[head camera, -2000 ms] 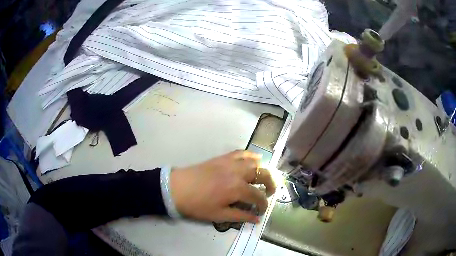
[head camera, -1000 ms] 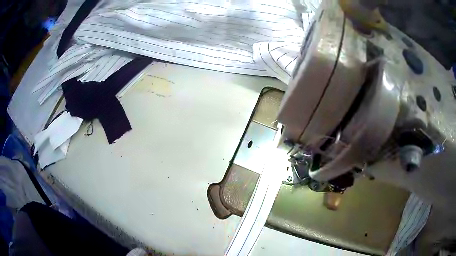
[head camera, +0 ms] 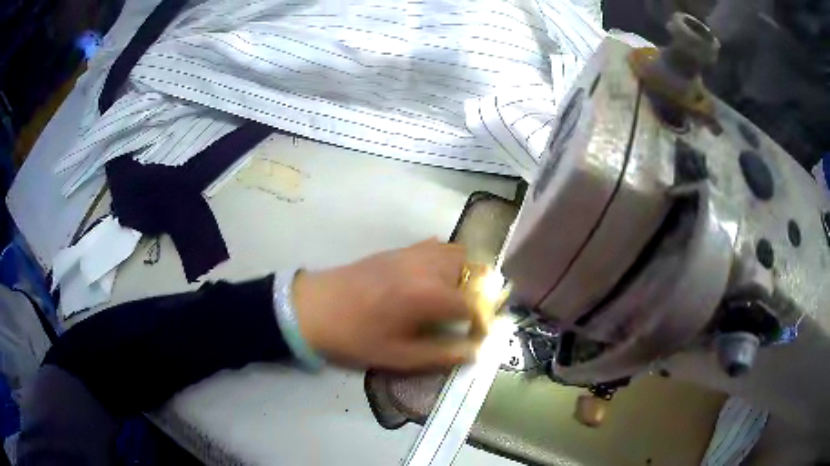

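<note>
My left hand (head camera: 391, 309), bare below a dark sleeve and a pale cuff, is at the striped fabric strip (head camera: 448, 420) beside the needle area. The hand is blurred and its fingertips are lost in glare, so its grip cannot be told. The strip runs from the front edge up under the machine head (head camera: 592, 200). The presser foot (head camera: 537, 346) shows small under the head. The striped garment body (head camera: 364, 73) lies piled behind. My right hand is not in view.
A dark forked fabric piece (head camera: 168, 205) and white scraps (head camera: 91, 264) lie on the left of the white table (head camera: 273, 400). A dark band (head camera: 136, 59) lies at the back left. Another striped piece (head camera: 735, 432) shows at the lower right.
My left hand, at the strip two seconds ago and drawn back to the lower left edge one second ago, is at the strip again. The camera view has shifted too.
</note>
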